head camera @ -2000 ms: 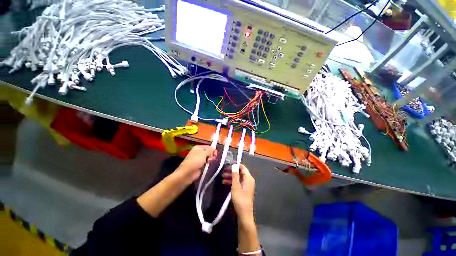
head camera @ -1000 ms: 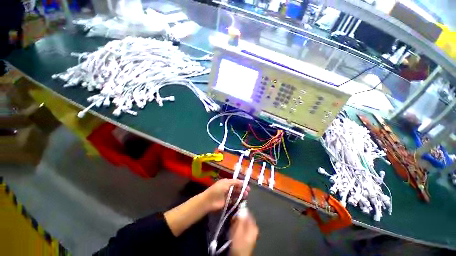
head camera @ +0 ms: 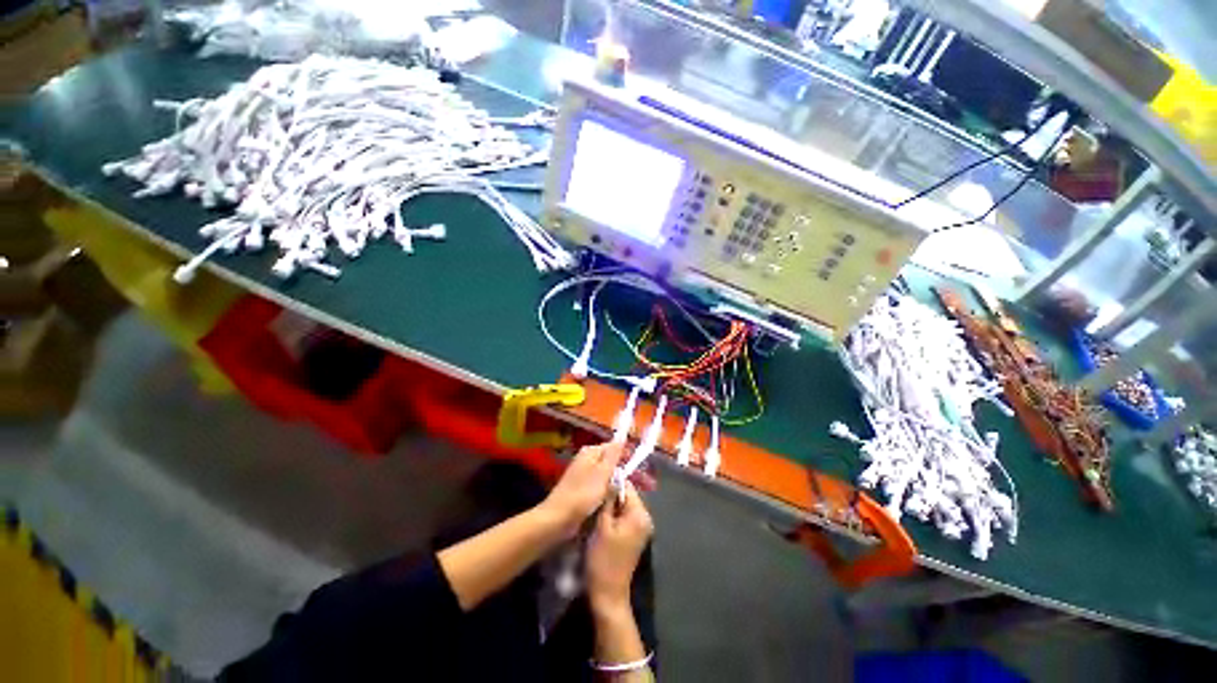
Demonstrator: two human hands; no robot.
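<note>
My left hand (head camera: 585, 483) and my right hand (head camera: 619, 531) are close together just in front of the orange fixture strip (head camera: 774, 470). Both grip the white cable (head camera: 625, 467) at the two left test leads (head camera: 643, 424); fingers hide the exact joints. The two right test leads (head camera: 699, 443) lie on the strip with their ends free. The beige cable tester (head camera: 747, 220) with a lit screen stands behind, joined by thin coloured wires (head camera: 707, 358).
A large white cable pile (head camera: 320, 160) lies left of the tester, a smaller bundle (head camera: 928, 414) right. A yellow clamp (head camera: 539, 414) and an orange clamp (head camera: 874, 544) hold the strip's ends. Brown parts (head camera: 1034, 387) lie far right. A red bin (head camera: 307, 380) is under the bench.
The right-hand leads, joined to the cable two seconds ago, are free. My right hand has moved left, beside my left hand. The hanging cable loop no longer shows clearly. The view has shifted.
</note>
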